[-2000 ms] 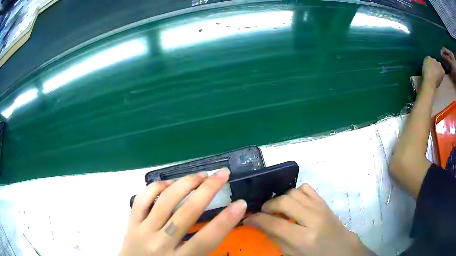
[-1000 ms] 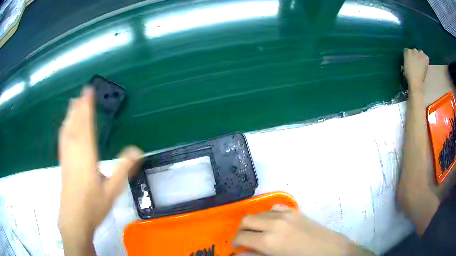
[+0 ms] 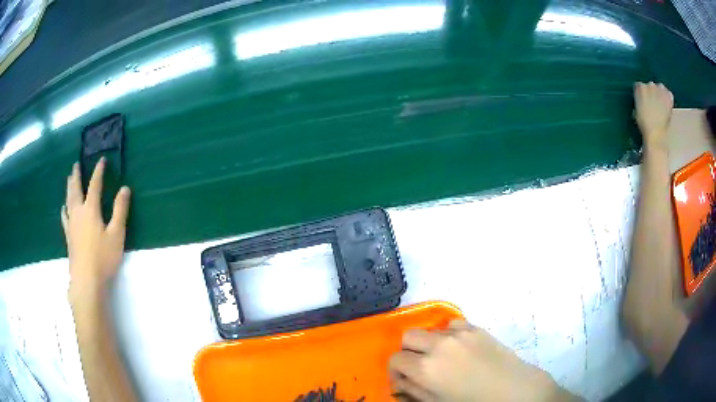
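My left hand (image 3: 96, 228) is over the belt at the left, fingers spread across the near end of a black phone middle frame (image 3: 103, 135) lying there; they look loose, not closed around it. A second middle frame (image 3: 367, 263) lies flat on the white bench covering, its large window showing white beneath. The orange parts tray (image 3: 259, 365) is just below it, with a pile of black slivers (image 3: 322, 394) cut off by the bottom edge. My right hand (image 3: 451, 365) is over the tray's right part, fingers curled down; whether they pinch a sliver is hidden.
The shiny green conveyor belt (image 3: 314, 157) curves across the view beyond the bench covering (image 3: 502, 267). At the right, another person's arm (image 3: 652, 220) reaches to the belt edge, beside a second orange tray (image 3: 695, 212) with black slivers and a brown cardboard piece (image 3: 687, 137).
The frame that was in my hands is now on the belt at the left, with my left hand moved out to it. The other frame lies uncovered. My right hand has moved down over the tray.
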